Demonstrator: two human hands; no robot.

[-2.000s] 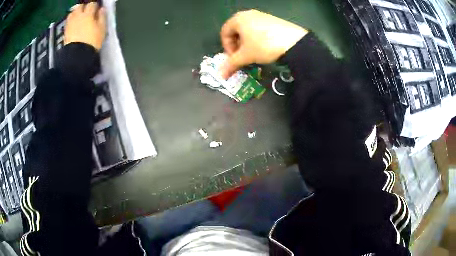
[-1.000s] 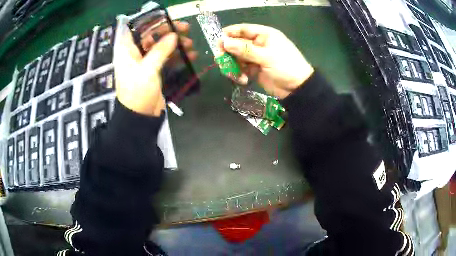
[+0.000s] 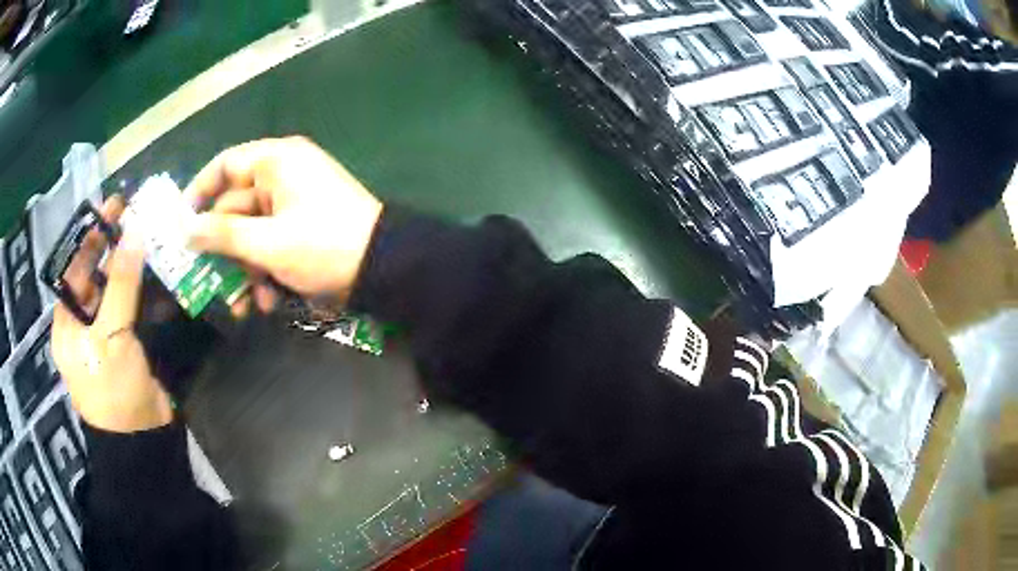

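My left hand (image 3: 106,346) holds a black phone-sized housing (image 3: 69,262) at the left. My right hand (image 3: 285,223) holds a circuit board (image 3: 184,262) by its edge, silver-white at the upper part and green at the lower end. The board is at the housing's right side, over my left fingers; whether they touch is hidden. More circuit boards (image 3: 359,335) lie on the dark green bench under my right wrist, partly covered by the sleeve. Two small white parts lie nearer the front edge, one at the left (image 3: 341,452) and a smaller one (image 3: 423,406).
A tray of black housings (image 3: 34,413) lies at the left, partly behind my left arm. A tall tray stack (image 3: 770,123) stands at the right. An open brown carton (image 3: 947,418) is at lower right. A pale rail (image 3: 212,84) runs along the far edge. Another person's dark sleeve (image 3: 960,123) shows at upper right.
The view has turned to the right. My right hand has brought the board over to my left hand and the housing. Part of the left tray has left the picture.
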